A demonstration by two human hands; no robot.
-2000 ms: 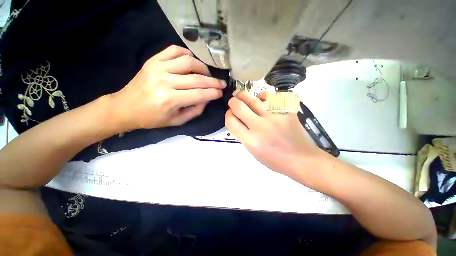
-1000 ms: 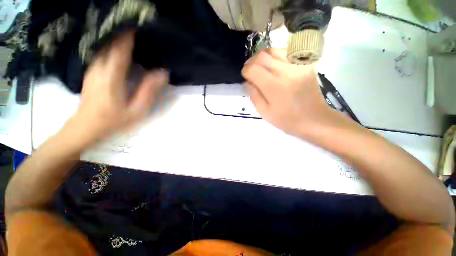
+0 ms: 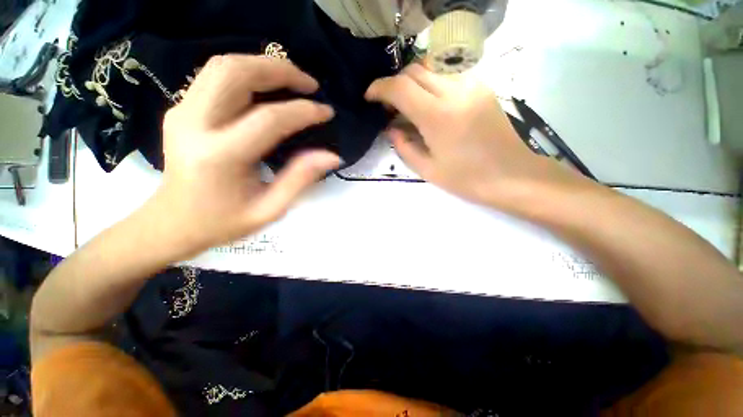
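Observation:
Black embroidered garment fabric (image 3: 334, 49) lies bunched left of and in front of the sewing machine head. Gold embroidery (image 3: 110, 69) shows on its left part. The presser foot and needle (image 3: 398, 49) are at the fabric's right side, partly unclear. My left hand (image 3: 236, 147) is over the fabric with fingers apart and curved; nothing is seen pinched in it. My right hand (image 3: 444, 130) is at the fabric's right edge, just in front of the presser foot, thumb below and fingers above; whether it grips the cloth is not clear.
The cream ribbed knob (image 3: 456, 41) is above my right hand. Black thread snips (image 3: 550, 138) lie right of my right wrist. Loose thread (image 3: 664, 73) and a white stick-like piece (image 3: 711, 102) lie farther right. More embroidered black cloth (image 3: 407, 342) hangs below the table edge.
Since one second ago, my left hand has moved right, nearer the needle, and the fabric is bunched closer to my right hand. The view has shifted, with the machine head higher in the picture.

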